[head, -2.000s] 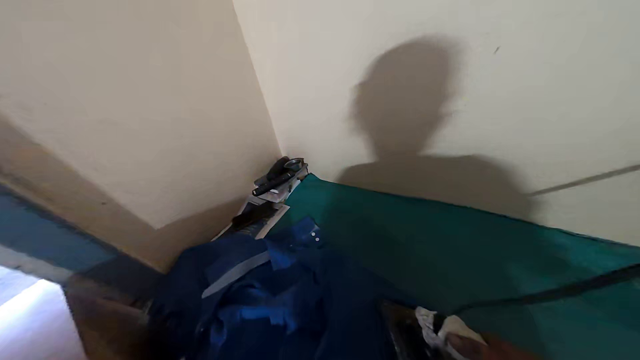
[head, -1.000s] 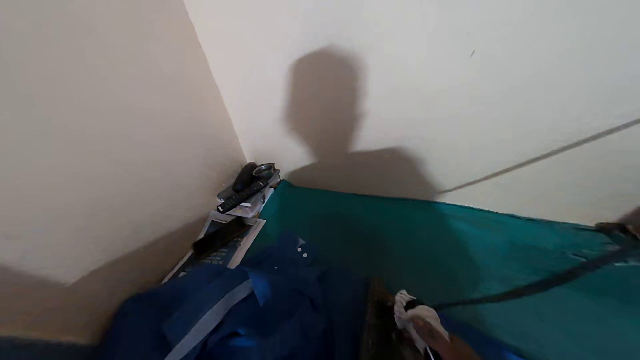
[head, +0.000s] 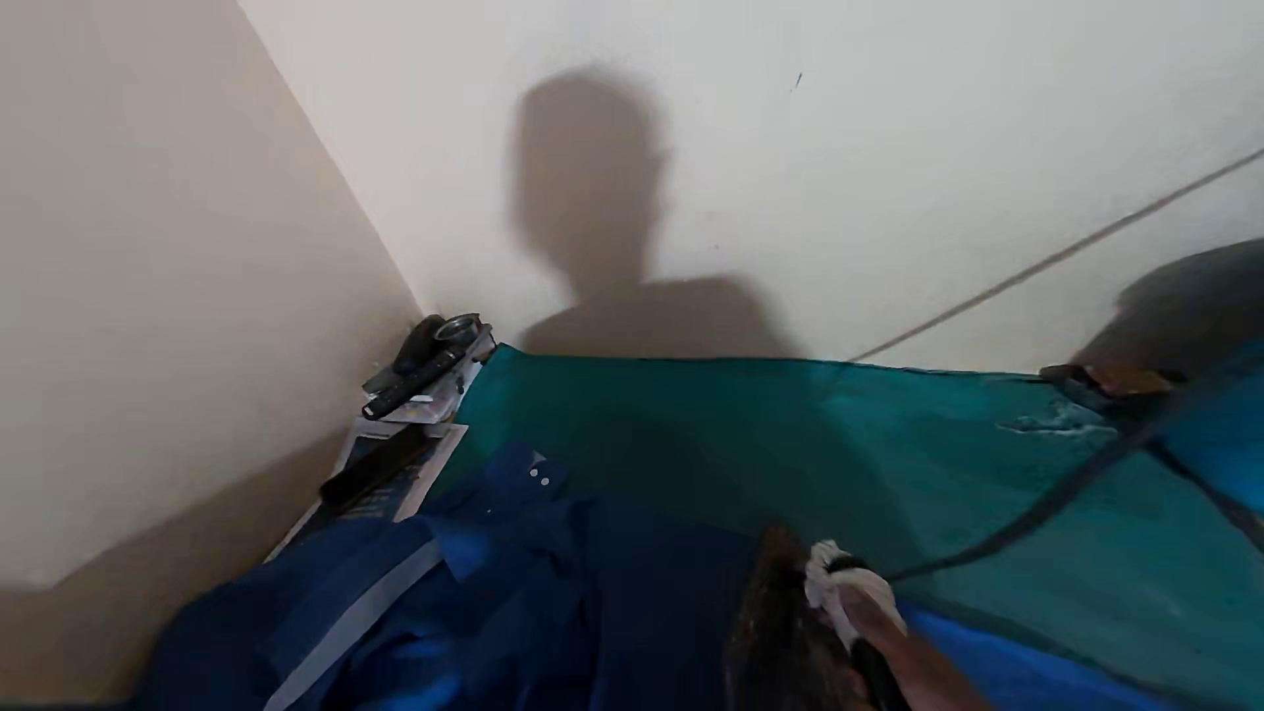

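At the lower right, my right hand (head: 913, 652) is closed on the black handle of what looks like a dark, worn clothes iron (head: 780, 632). A white cloth (head: 828, 583) is wrapped around the front of that handle. The iron's pointed tip faces away from me, over a flat part of a dark blue garment (head: 652, 602). More of the garment lies bunched to the left, with a grey stripe and light snap buttons at one corner. A dark cord (head: 1047, 509) runs from near the handle to the right. My left hand is not in view.
A green cloth (head: 701, 425) covers the surface up to the wall. In the left corner, a black flashlight (head: 415, 380), a roll of tape (head: 457, 329) and a dark brush-like object (head: 375, 469) lie on papers. Blue material (head: 1220, 434) and small dark items (head: 1116, 385) are at the right.
The view has turned right, bringing the blue material at the right edge into sight. Over the last second my right hand and the iron have moved right relative to the garment's buttoned corner.
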